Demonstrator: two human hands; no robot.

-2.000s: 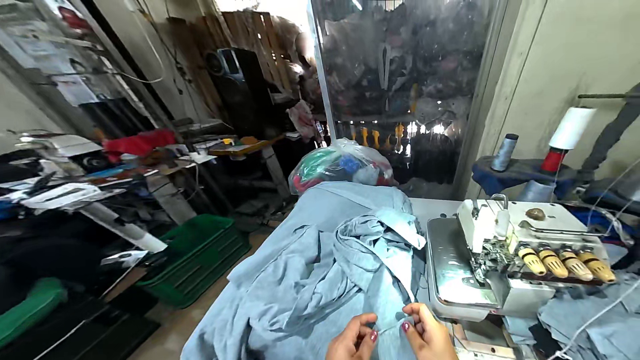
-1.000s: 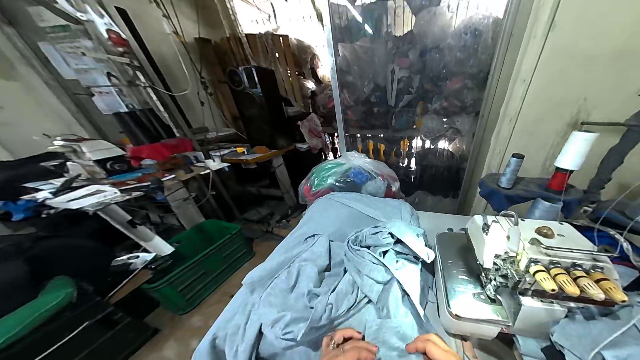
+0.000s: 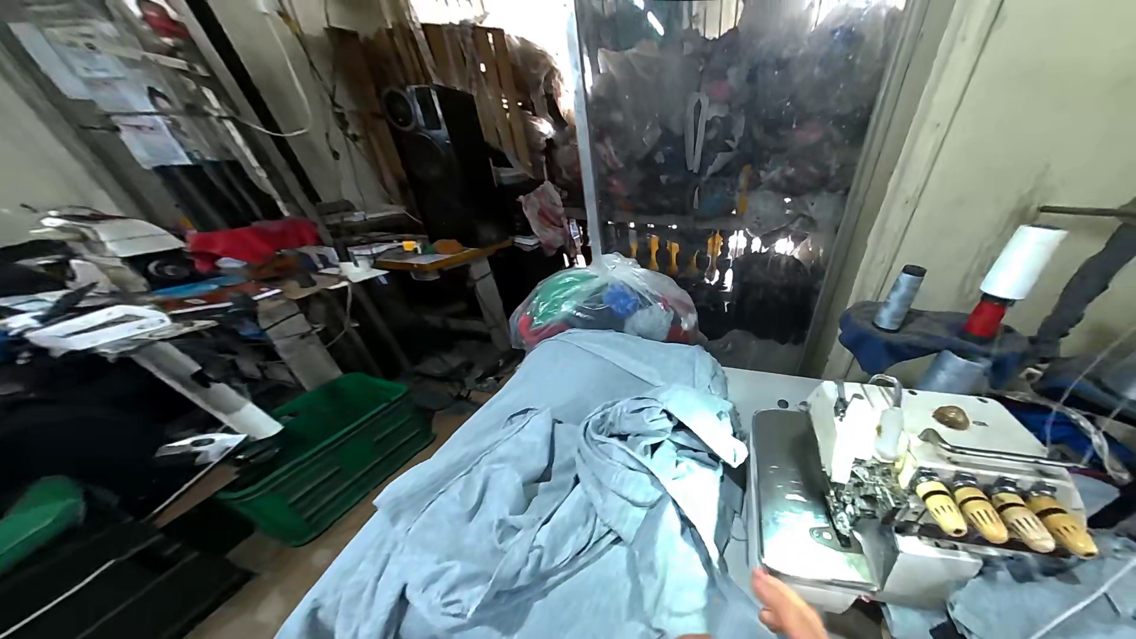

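Light blue fabric [image 3: 532, 497] lies in a rumpled heap over the work surface, with a twisted, folded part near its right side. To its right stands an overlock sewing machine [image 3: 941, 453] with a metal bed plate and several yellow tension knobs. My right hand [image 3: 788, 608] is at the bottom edge, beside the fabric and just below the plate; only some fingers show, and whether they grip cloth cannot be told. Of my left hand just a sliver [image 3: 694, 635] shows at the bottom edge, against the fabric.
A clear plastic bag of coloured cloth [image 3: 608, 306] sits behind the fabric. Thread cones [image 3: 1021, 266] stand at the right. On the left are a green plastic crate [image 3: 333, 461] and a cluttered bench with another sewing machine [image 3: 115, 240]. More blue cloth [image 3: 1052, 590] lies below the overlock machine.
Both hands, seen close together over the fabric's lower part two seconds ago, have moved down toward the bottom edge and mostly out of view. The heap keeps about the same shape.
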